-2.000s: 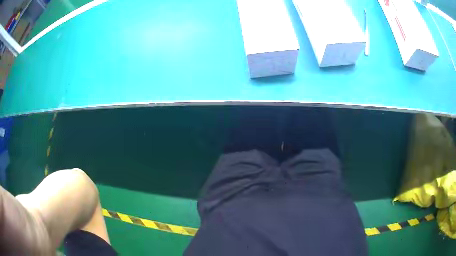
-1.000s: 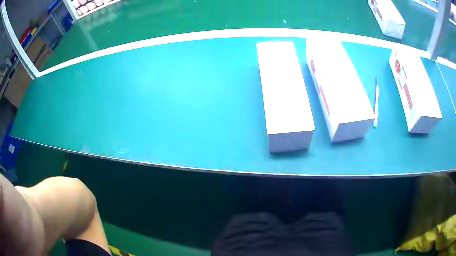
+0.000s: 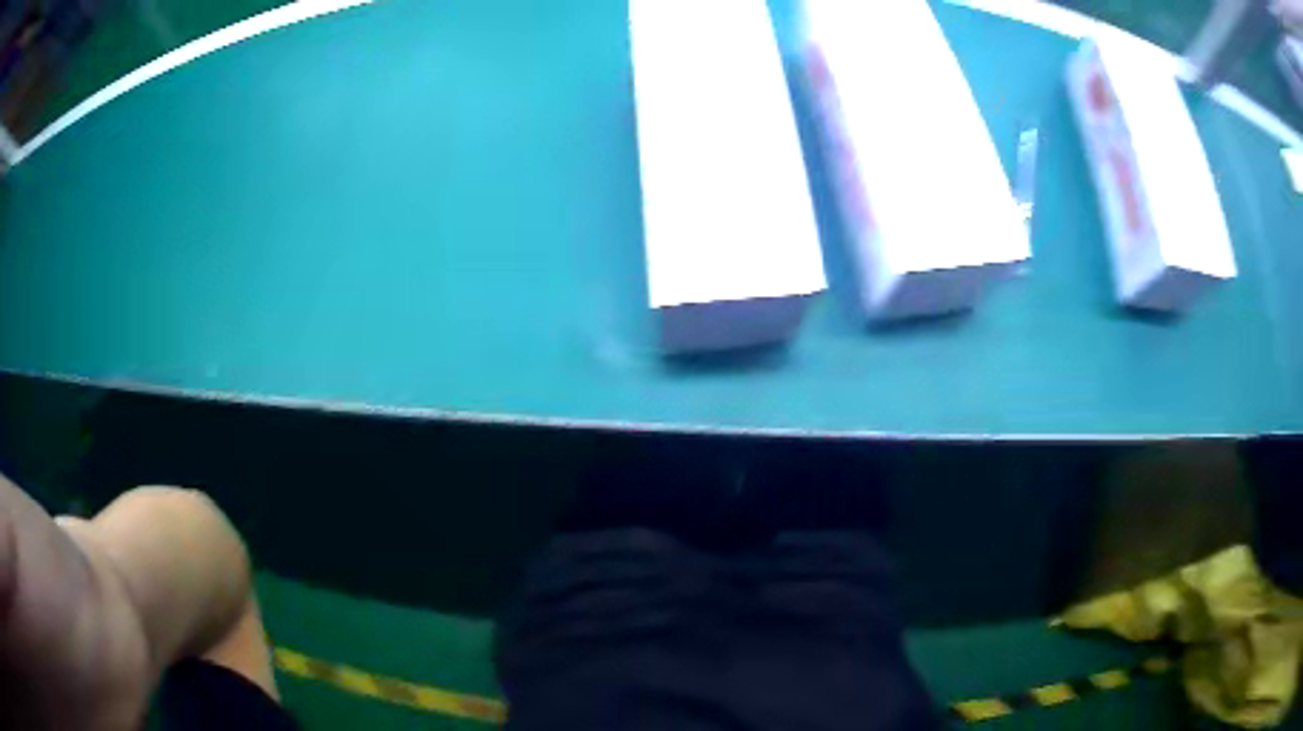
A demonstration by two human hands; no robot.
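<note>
Three long white retail boxes lie on the green bench: one left (image 3: 729, 172), one in the middle (image 3: 922, 143) and a smaller-looking one at the right (image 3: 1160, 179). The middle and right boxes show blurred reddish print on their left sides. A thin whitish pen (image 3: 1026, 172) lies between the middle and right boxes. A bare bent arm shows at the lower left edge, but no hand can be made out on it. Neither my left hand nor my right hand is in view.
The bench (image 3: 357, 243) has a white rail along its far edge and a post at the upper right. A small white item (image 3: 1295, 167) is at the right edge. Below are a yellow sack (image 3: 1229, 628), yellow-black floor tape (image 3: 386, 691) and my dark-clothed lap.
The view has tilted down and shifted since a second ago, so the boxes appear higher and further left. The boxes and pen keep roughly the same layout. The bent arm stays at the lower left.
</note>
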